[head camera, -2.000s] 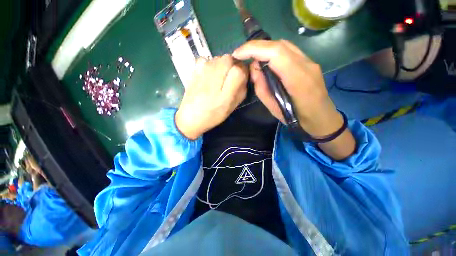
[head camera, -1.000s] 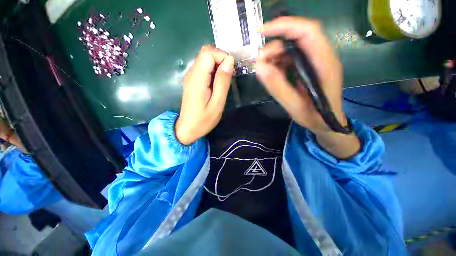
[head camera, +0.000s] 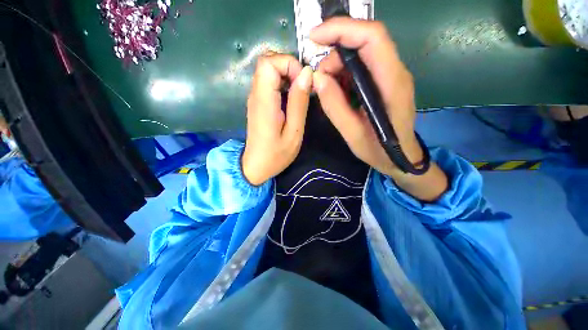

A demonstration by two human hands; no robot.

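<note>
An open phone assembly (head camera: 308, 40) with a white face lies at the top centre on the green bench, partly hidden by my right hand. My left hand (head camera: 277, 116) is at its near end, thumb and forefinger closed at the tips. My right hand (head camera: 377, 97) holds the black soldering iron (head camera: 371, 97), its handle slanting down towards my wrist and its tip end hidden or out of view. The thumb and forefinger tips of both hands meet at the phone's near end. Anything pinched there is too small to tell.
A pile of small dark-red and white components (head camera: 137, 26) lies on the bench (head camera: 213, 97) at upper left. A long black slotted tray (head camera: 58, 122) runs along the left. A yellow-green cylinder (head camera: 545, 22) stands at upper right. A person's blue sleeve (head camera: 26, 200) shows at far left.
The view has shifted over the bench. My hands were together over the phone, then apart; now their fingertips meet at its near end. The phone now sits upright in view, higher up.
</note>
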